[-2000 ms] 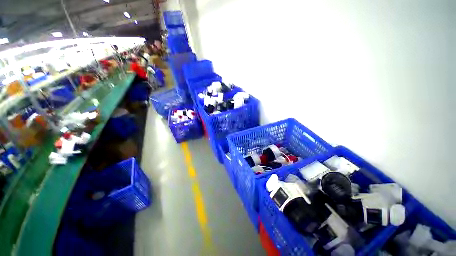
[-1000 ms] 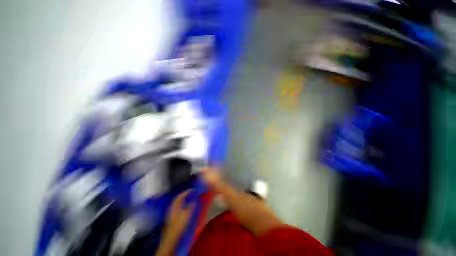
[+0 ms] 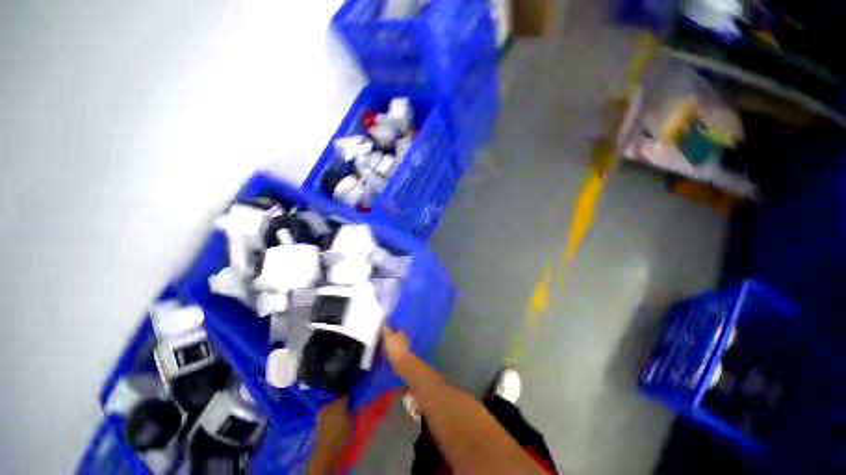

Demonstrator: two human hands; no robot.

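Observation:
A blue crate (image 3: 422,301) stands in front of me, heaped with white-and-black security cameras (image 3: 345,311). Its near corner is close to my body. My right hand (image 3: 397,351) is at the crate's right rim, beside a white camera body, with the fingers closed on the edge. My left hand (image 3: 334,429) is at the near rim, just below a round black camera head. It is blurred and its fingertips are partly hidden, but it appears to grip the rim. A red crate (image 3: 366,429) shows just below, between my hands.
More blue crates with camera units stand along the white wall, one at the lower left (image 3: 264,376) and one beyond (image 3: 431,167). A yellow line (image 3: 583,213) runs along the grey floor. Another blue crate (image 3: 682,348) lies at right, below a shelf (image 3: 691,172) holding items.
The view has swung from along the aisle down to the crates and is sharper than one second ago. Both hands, out of view at first, are now at the full crate.

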